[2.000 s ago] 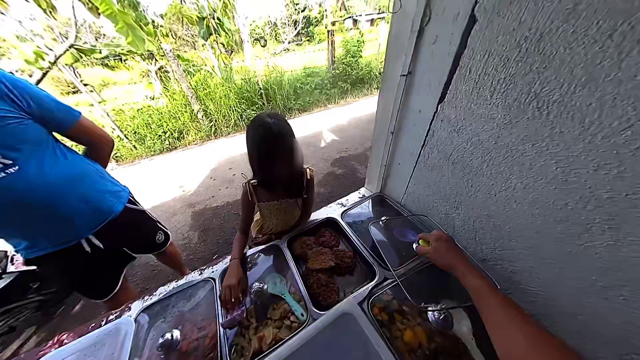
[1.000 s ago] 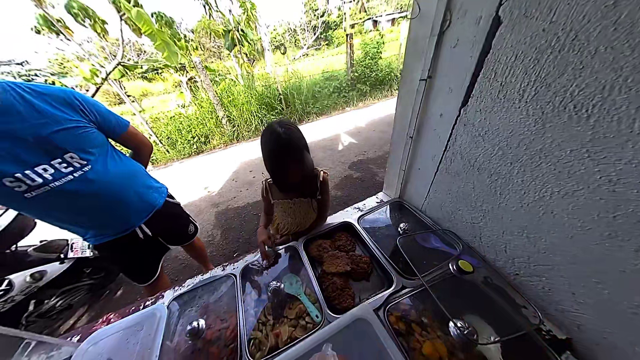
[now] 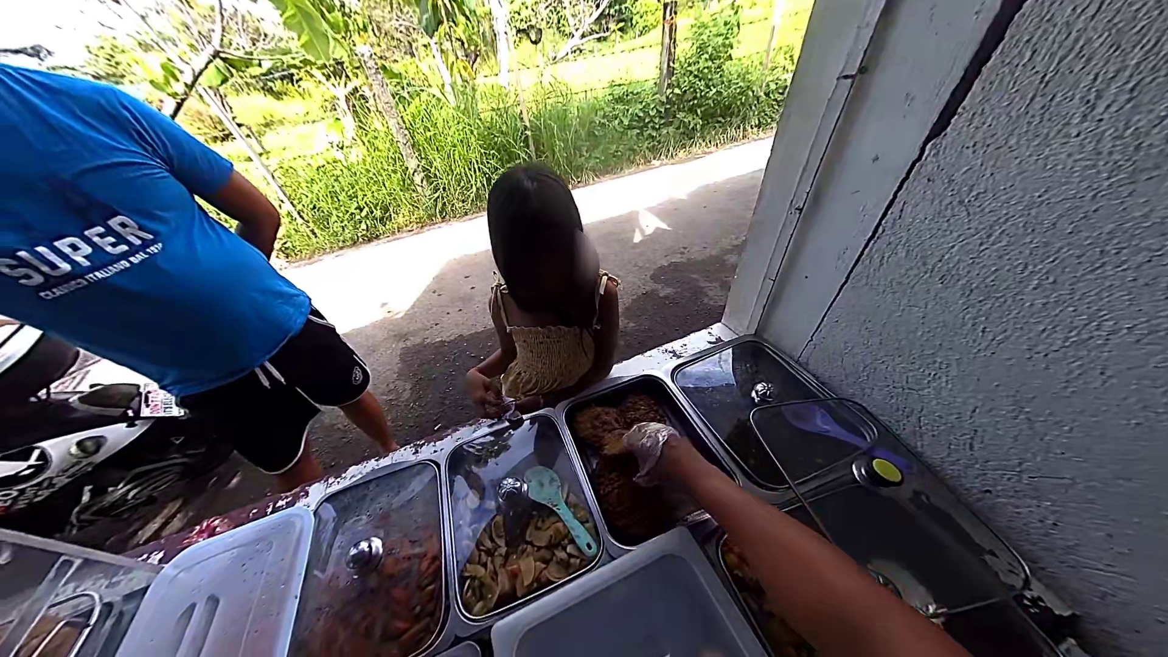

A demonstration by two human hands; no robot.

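My right hand (image 3: 653, 449), covered at the fingers by a clear plastic bag or glove, reaches into an uncovered metal tray (image 3: 558, 409) of browned fried patties (image 3: 630, 493). Its fingertips are at the patties in the middle of the tray; whether they grip one cannot be told. My left hand is out of view. Left of this tray, a covered tray holds sliced vegetables (image 3: 525, 557), with a turquoise plastic spoon (image 3: 558, 506) lying on its clear lid. To the right, a loose clear lid (image 3: 812, 444) rests over other covered trays.
A person in a tan top (image 3: 547, 360) stands across the counter, another in a blue shirt (image 3: 155, 246) at the left by a motorcycle (image 3: 87, 447). More lidded trays (image 3: 365, 554) and a plastic container (image 3: 228, 584) line the counter. A rough grey wall (image 3: 1022, 301) rises at the right.
My right hand, at the clear lid on the right two seconds ago and unseen one second ago, is now in the uncovered patty tray. The person across has turned somewhat and drawn an arm off the vegetable tray's lid.
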